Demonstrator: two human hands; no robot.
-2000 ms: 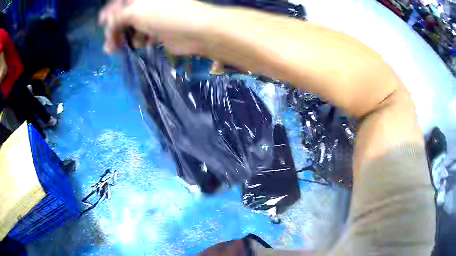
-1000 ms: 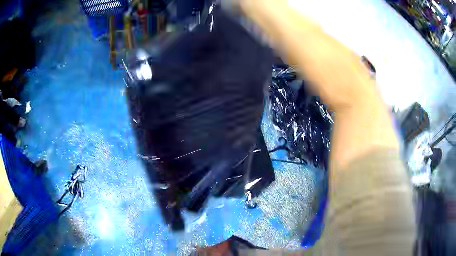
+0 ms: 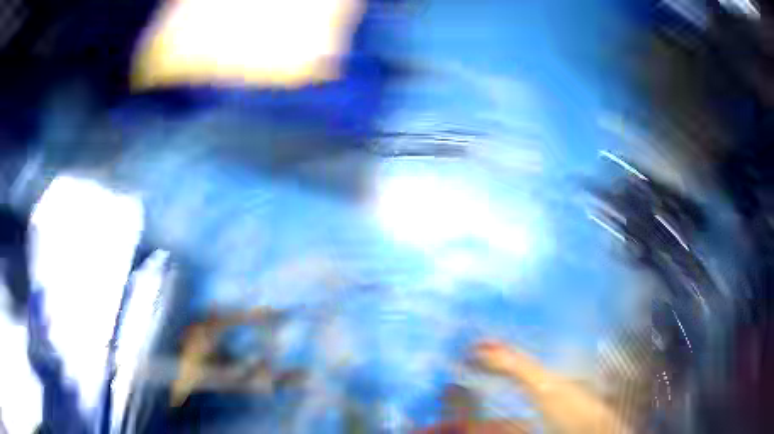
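Observation:
The whole view is strongly blurred. My right hand [image 3: 501, 356] shows small at the bottom, right of centre, with its bare forearm running to the lower right. Its fingers are too blurred to tell whether they are open or hold something. A dark shiny thing with white glare streaks, perhaps the plastic-covered garments [image 3: 658, 229], is at the right; I cannot tell whether anything holds it. My left hand is not in view.
The blue floor [image 3: 297, 246] fills the middle, with a bright glare spot. A blue crate [image 3: 348, 106] with a pale, yellow-edged top is at the upper left. Bright white shapes [image 3: 81, 280] stand at the left edge. A blurred brown frame-like thing [image 3: 191, 360] is at the lower left.
The view has swung far round and blurred. The dark garment that filled the centre is gone from there. My right arm, raised large across the view before, is now low and small.

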